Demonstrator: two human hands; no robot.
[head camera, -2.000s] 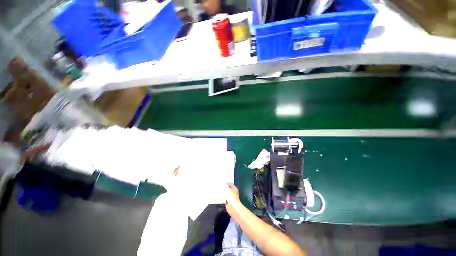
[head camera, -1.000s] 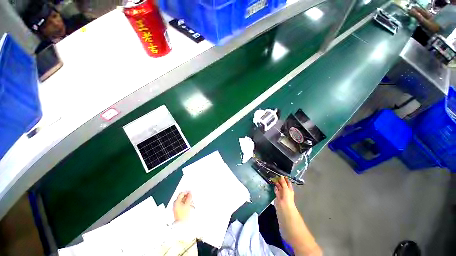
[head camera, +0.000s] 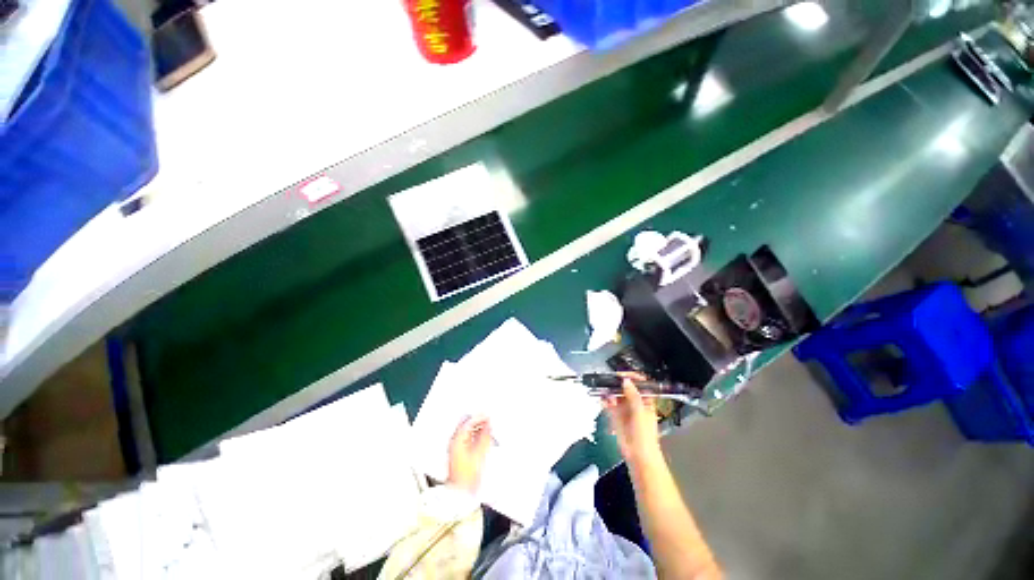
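White panels lie backs up on the green bench in front of me, the nearest white panel (head camera: 516, 380) under my left hand. My left hand (head camera: 468, 451) rests on its white back, fingers slightly curled; whether it grips anything is not clear. My right hand (head camera: 630, 410) holds a dark pen-like soldering iron (head camera: 607, 382), its tip pointing left over the panel's right part. A cable runs from the iron towards the black boxes. An overlapping row of stacked panels (head camera: 306, 482) extends to the left.
Black boxes with a round fan (head camera: 743, 308) and a white coil (head camera: 667, 256) stand right of the panels. A solar panel (head camera: 463, 232) lies cell side up beyond the rail. A white shelf (head camera: 249, 147) holds a red can (head camera: 440, 28) and blue bins. A blue stool (head camera: 901, 346) stands at right.
My right hand was at the iron beside the black boxes; the iron is now lifted in it, pointing over the white panel. The view has shifted, and my left hand stays on the panel.
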